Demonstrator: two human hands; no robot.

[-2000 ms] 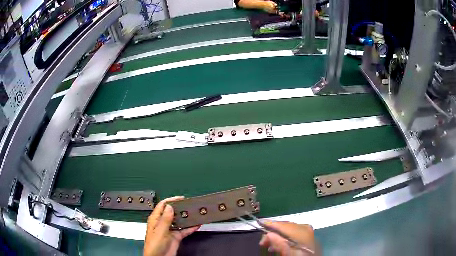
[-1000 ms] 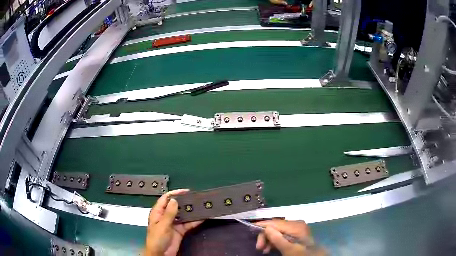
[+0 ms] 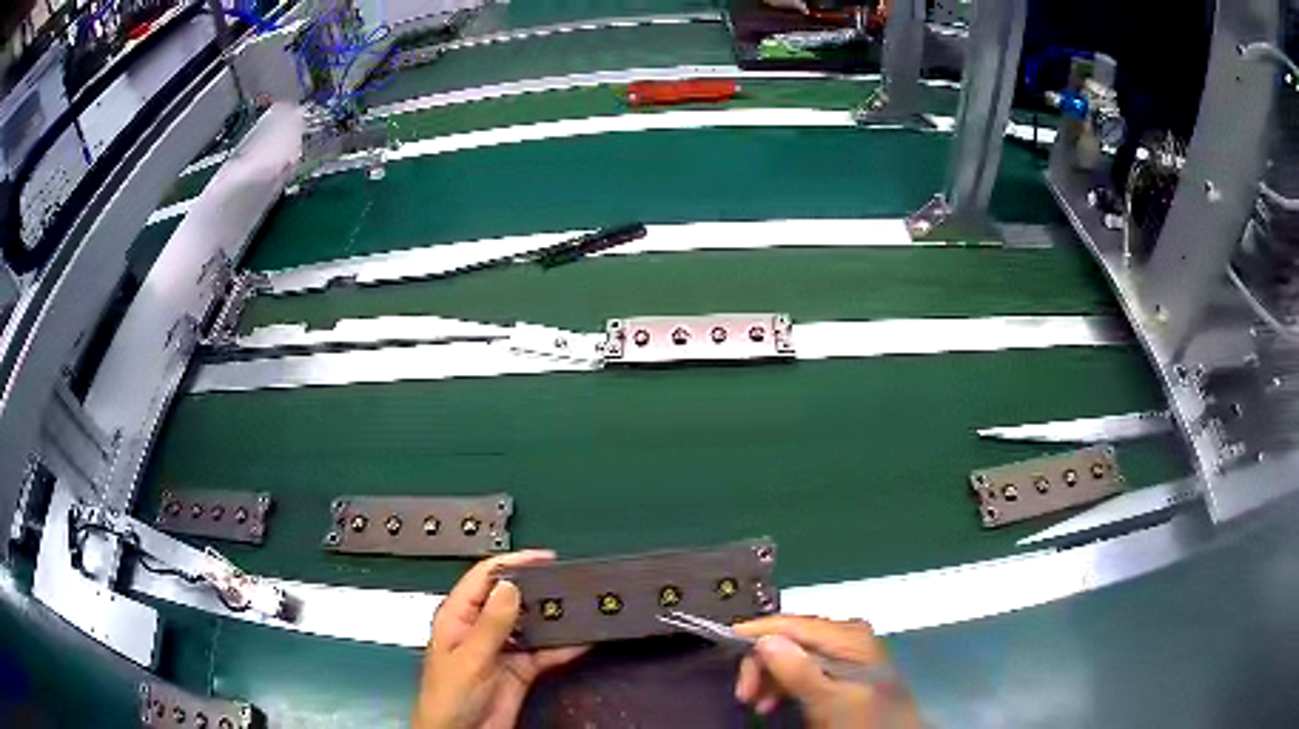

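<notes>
My left hand (image 3: 479, 648) grips the left end of a grey-brown fixture plate (image 3: 641, 581), tilted slightly up to the right above the near rail. The plate has a row of round seats with brass-gold, dark-centred parts. My right hand (image 3: 815, 669) holds thin silver tweezers (image 3: 701, 624) below the plate. The tips lie at the plate's lower edge, under the third seat from the left; whether they touch or hold anything is too small to tell. A dark tray (image 3: 627, 701) lies under the plate, partly hidden by it and my hands.
Other fixture plates lie on the green belt (image 3: 712, 456) at left (image 3: 420, 526) and right (image 3: 1050, 484). One sits on the middle rail (image 3: 698, 339). A black rod (image 3: 593, 245) lies on a farther rail. A red-orange piece (image 3: 684, 91) is on a far lane. Metal posts stand behind.
The held plate has shifted slightly right and is less tilted. The tweezer tips have moved from the plate's right part to under the third seat. Belt plates and the red-orange piece have moved right.
</notes>
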